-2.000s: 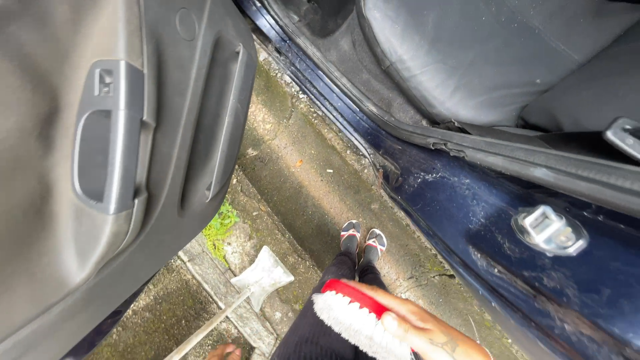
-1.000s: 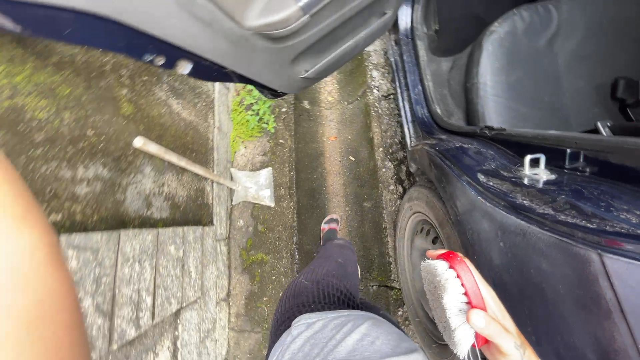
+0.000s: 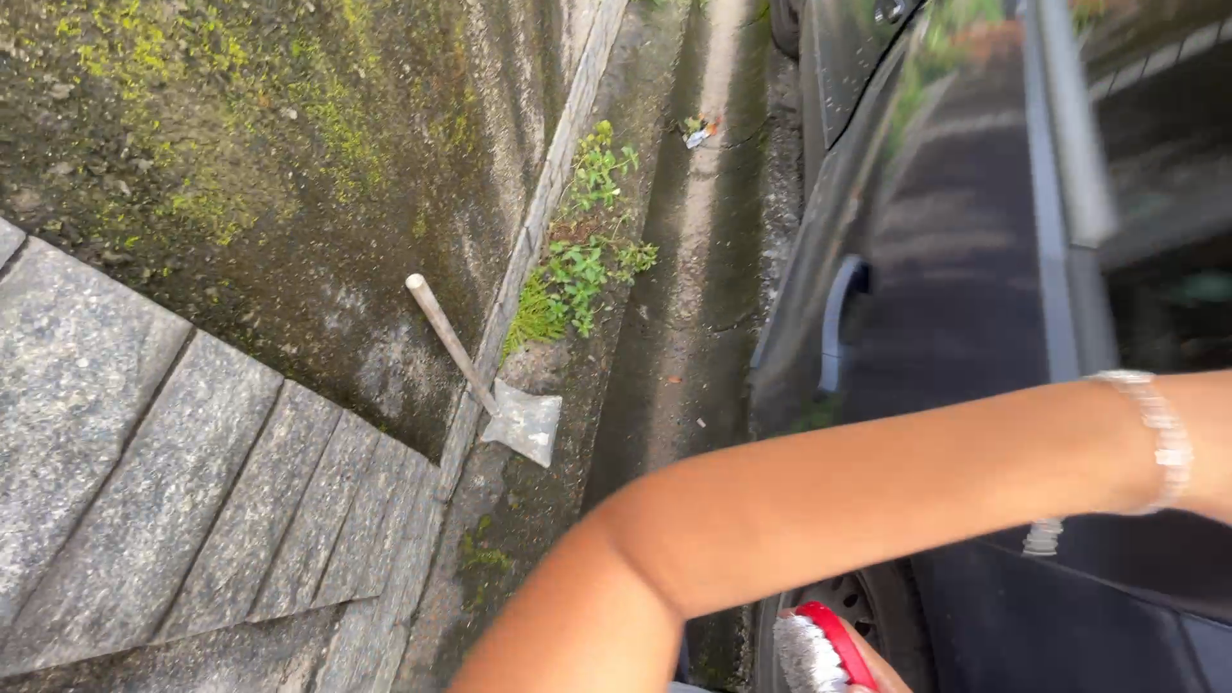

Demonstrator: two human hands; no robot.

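Observation:
My left forearm (image 3: 866, 472), with a pale beaded bracelet (image 3: 1150, 443) at the wrist, reaches across the dark car to the right edge; the hand itself is cut off. At the bottom, my right hand (image 3: 879, 666) is shut on a scrub brush (image 3: 818, 650) with a red back and whitish bristles, beside the car wheel (image 3: 890, 616). Above my forearm is the side door (image 3: 943, 269) of the car, with its door handle (image 3: 842, 322). My right hand is partly cut off by the lower edge.
A square-bladed tool (image 3: 525, 423) with a wooden handle lies at left across a stone kerb. Green weeds (image 3: 582, 274) grow beside a concrete channel (image 3: 674, 356) along the car. Stone slabs (image 3: 221, 462) fill the lower left; mossy concrete (image 3: 241, 144) lies above them.
The car door that stood open now lies against the car's side. My left arm has come across to the right. The brush is still in my right hand. The view has shifted.

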